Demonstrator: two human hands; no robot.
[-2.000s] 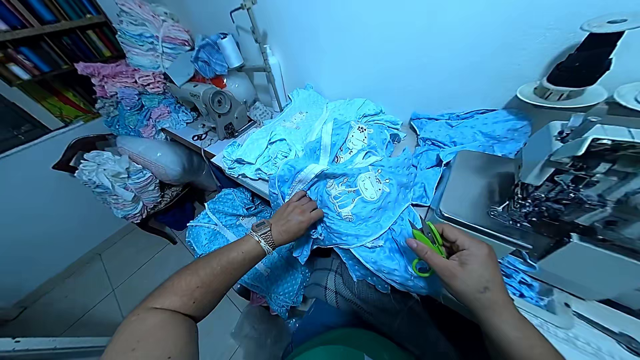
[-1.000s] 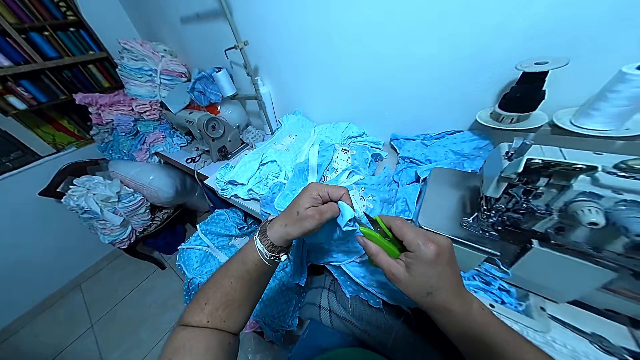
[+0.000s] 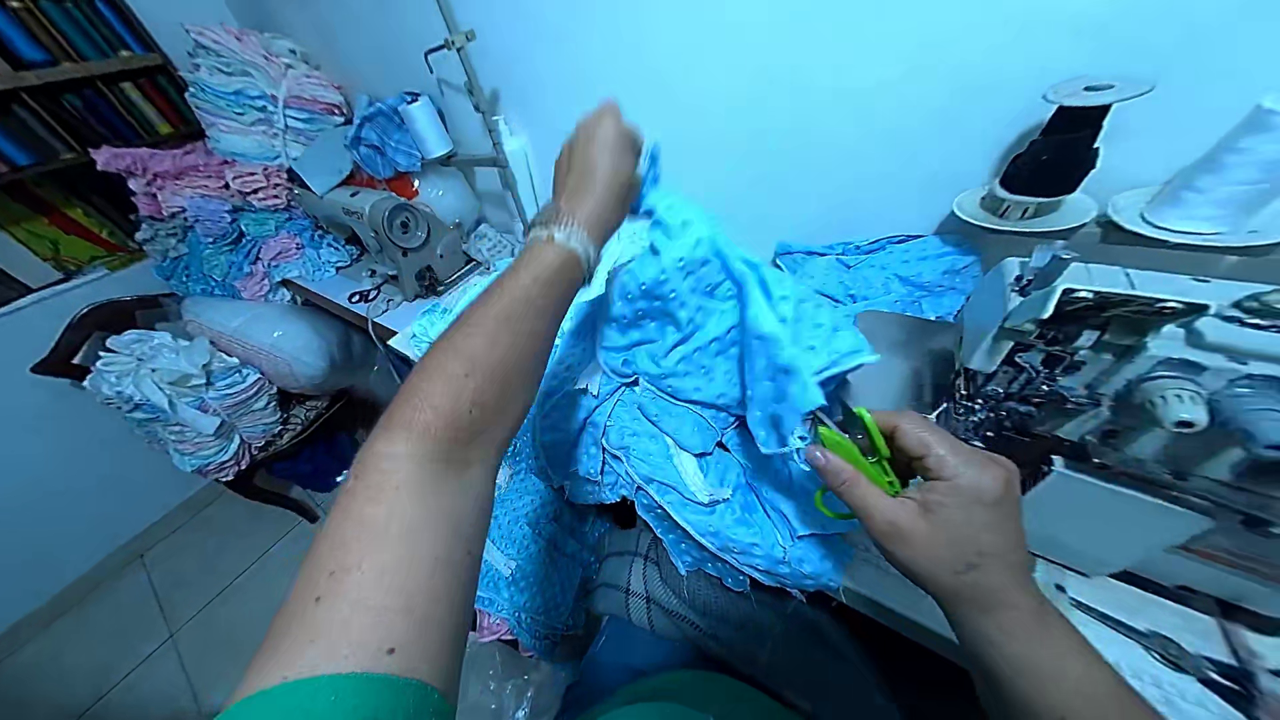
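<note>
My left hand (image 3: 598, 165) is raised in front of the wall, its fingers closed on one end of a light blue dotted garment (image 3: 690, 300) that hangs down from it. In my right hand (image 3: 940, 490) lies a pair of green-handled thread snips (image 3: 858, 452), with the metal blades pointing up and left. The garment's lower right corner touches the snips and my right thumb. Below it, more blue dotted cloth pieces (image 3: 660, 450) with frayed edges and a white strip lie in a heap over the table edge and my lap.
An overlock machine (image 3: 1130, 360) stands close at the right, with a black thread spool (image 3: 1058, 150) and a white thread cone (image 3: 1225, 175) behind it. At the left are a sewing machine (image 3: 390, 232), red-handled scissors (image 3: 366, 294), piled garments (image 3: 235, 215) and a chair holding a cloth bundle (image 3: 185, 400).
My left hand has moved up and away from the snips, lifting the blue garment. One second ago both hands were close together at a bit of cloth. The snips remain in my right hand.
</note>
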